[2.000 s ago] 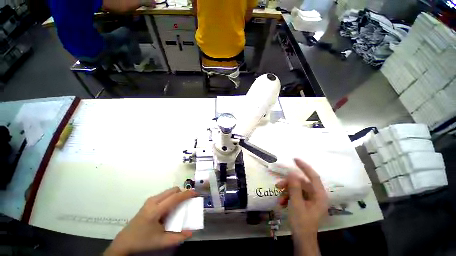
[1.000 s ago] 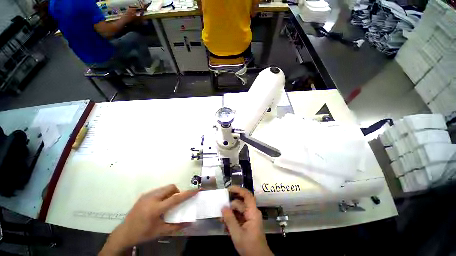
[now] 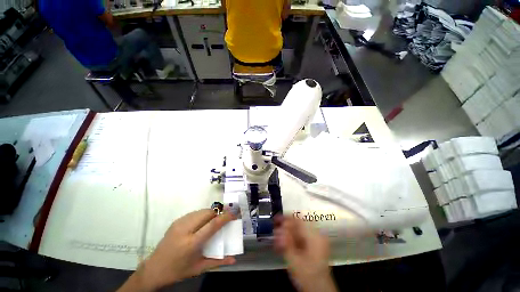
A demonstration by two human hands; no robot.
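My left hand [image 3: 191, 242] holds white cut pieces [image 3: 232, 238] between thumb and fingers, at the left front of the sewing machine [image 3: 296, 117]. The fingertips are beside the feed area [image 3: 237, 208]. My right hand [image 3: 302, 245] is blurred, right of the feed area and in front of the "Cabbeen" lettering. Whether it holds anything cannot be seen. The black machine lever [image 3: 295, 170] sticks out right from the post, below the round silver knob [image 3: 255, 137]. A loose white heap [image 3: 353, 165] lies over the machine body.
White stacks [image 3: 470, 177] stand at the machine's right. Tall white bundles [image 3: 484, 74] and a dark and white heap [image 3: 430, 34] are at the upper right. A yellow-handled tool [image 3: 78, 153] lies at the table's left. Two seated people, in blue [image 3: 74, 34] and yellow [image 3: 254, 31], are beyond the table.
My right hand went from over the machine body to the pieces, then moved off to the right. My left hand still holds the pieces; they met my right hand one second ago.
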